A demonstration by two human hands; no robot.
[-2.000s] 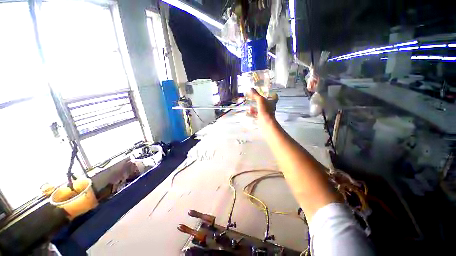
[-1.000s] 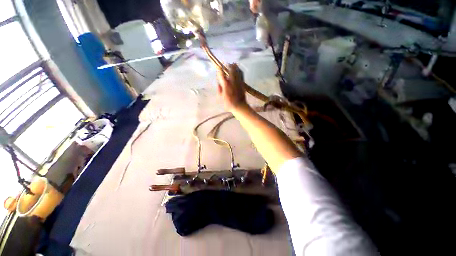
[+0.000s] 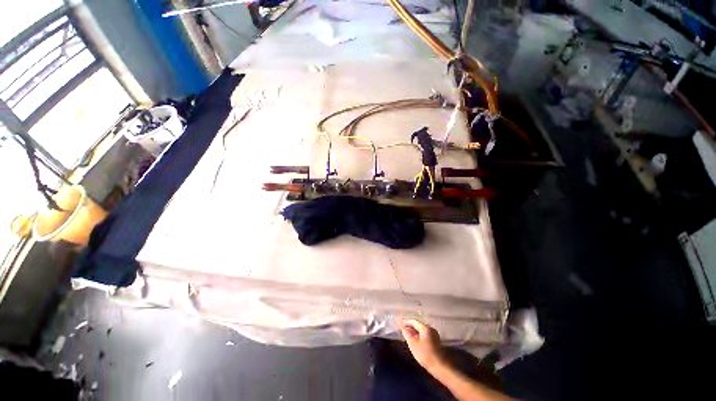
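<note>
My right hand [image 3: 421, 343] is at the front edge of the pale padded table [image 3: 235, 290], fingers bent. Whether it holds anything cannot be told. My left hand is out of the picture. A long steam iron slab [image 3: 463, 211] lies across the table, with brown-orange handles [image 3: 284, 187] at its left end and reddish ones [image 3: 467, 193] at its right. Small valves line its top. A dark cloth bundle [image 3: 353, 221] lies against its near side. Yellow-brown steam hoses [image 3: 377, 108] loop behind it, partly bound in dark wrapping [image 3: 425, 146].
A long dark strip [image 3: 169, 180] runs along the table's window side. A yellow bucket [image 3: 71, 215] and a white bucket [image 3: 155, 128] stand at the left. Cloth hangs over the table's front edge. Scraps lie on the grey floor [image 3: 228, 368]. The right side is dark.
My right hand has come down from the hanging hoses, past the slab, to the table's front edge. The view has tilted down, bringing the front edge and the slab's right end into view.
</note>
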